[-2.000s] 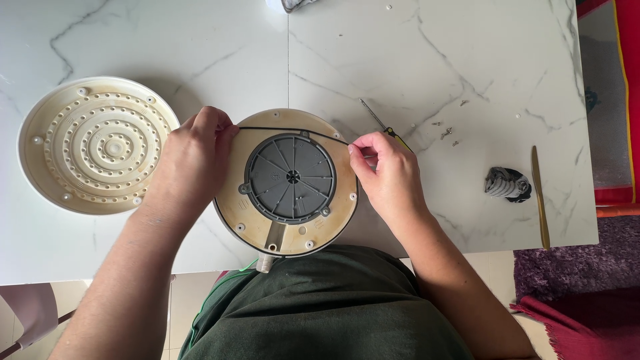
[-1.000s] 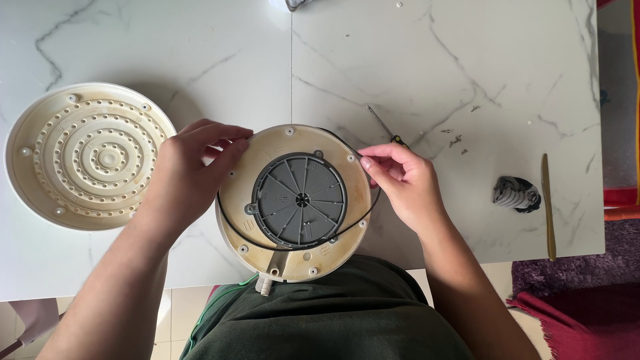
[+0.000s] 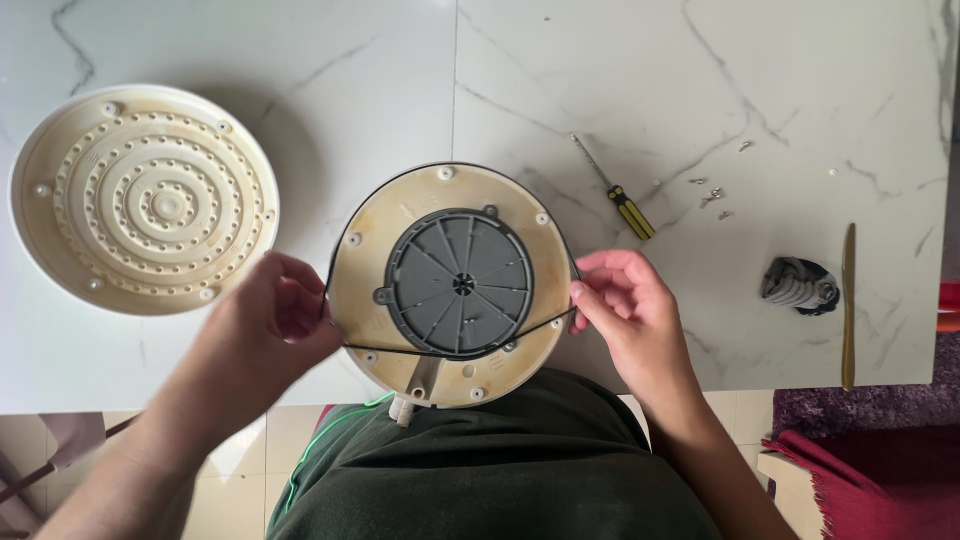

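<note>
Between my hands lies a round cream plastic shower head back (image 3: 450,187), tilted against the dark green shirt, with a grey ribbed disc (image 3: 439,255) at its middle and a threaded pipe stub (image 3: 401,411) at the bottom. A thin black rubber ring (image 3: 397,350) follows the upper rim, while its lower part crosses the cream face and the disc's bottom edge. My left hand (image 3: 289,315) pinches the ring at the left rim; some fingertips are hidden. My right hand (image 3: 619,296) pinches it between thumb and fingers at the right rim.
The perforated cream shower head face (image 3: 169,204) lies at the left. A yellow and black screwdriver (image 3: 619,199) and several small screws (image 3: 712,196) lie right of centre. Farther right are a rolled grey and black cloth (image 3: 799,286) and a gold-coloured table knife (image 3: 848,307).
The black ring, which crossed the upper part of the cream piece two seconds ago, now lies along the top rim. Both hands have moved down along the sides with it.
</note>
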